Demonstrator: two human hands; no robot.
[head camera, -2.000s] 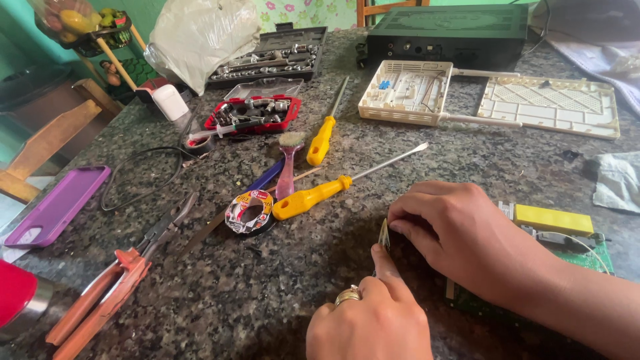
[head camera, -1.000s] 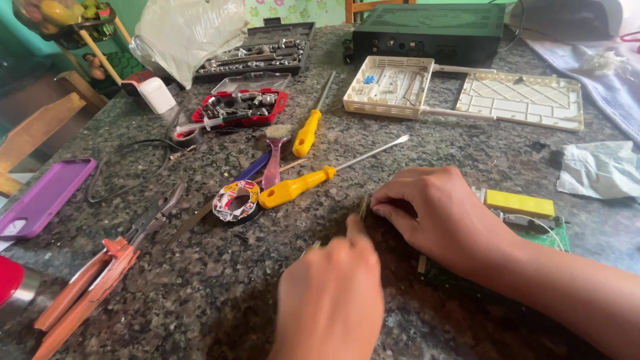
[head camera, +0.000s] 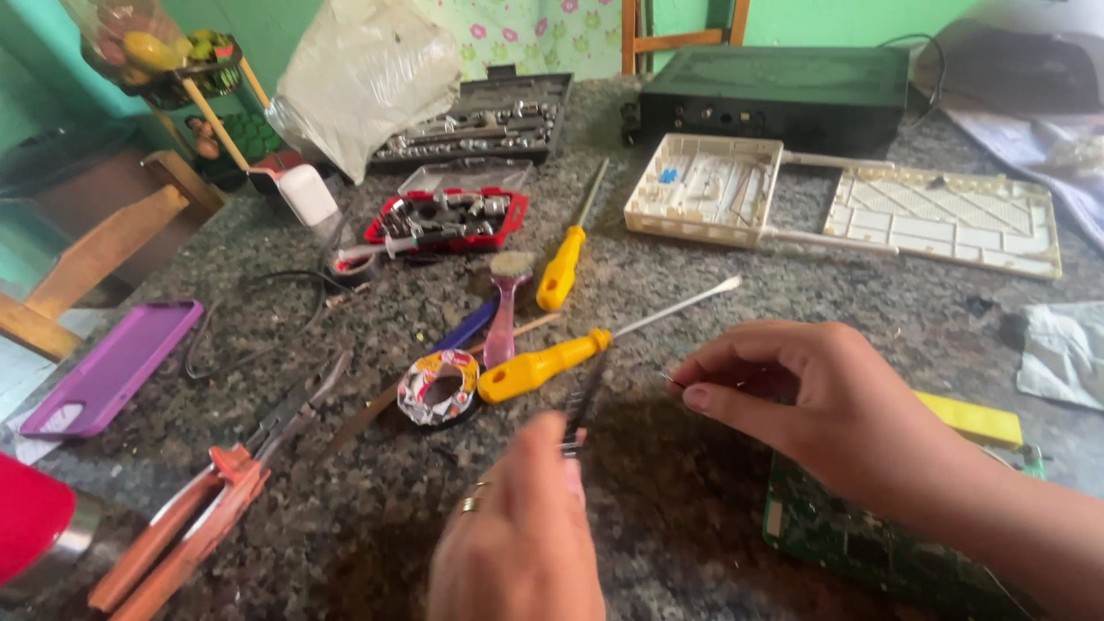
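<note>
My left hand (head camera: 522, 526), with rings on a finger, is low in the middle and pinches a slim dark tool (head camera: 586, 397), blurred, perhaps tweezers. Right of it, my right hand (head camera: 802, 388) holds a tiny thin metal piece (head camera: 671, 379) between thumb and fingertips; what it belongs to is hidden. Under my right wrist lies a green circuit board (head camera: 828, 526) with a yellow block-shaped component (head camera: 975, 418). Beyond my left hand are a yellow-handled flat screwdriver (head camera: 543, 366) and a roll of tape (head camera: 438, 388).
Orange-handled pliers (head camera: 198, 517) and a purple phone case (head camera: 116, 371) lie left. Behind are a pink brush (head camera: 502, 319), another yellow screwdriver (head camera: 565, 267), a red socket box (head camera: 448, 220), a black socket case (head camera: 492, 125), a white plastic housing (head camera: 703, 185) and a black electronic device (head camera: 776, 90).
My hands, close together before, are now apart, with the left hand farther left. The slim dark tool shows in my left hand and the thin metal piece in my right.
</note>
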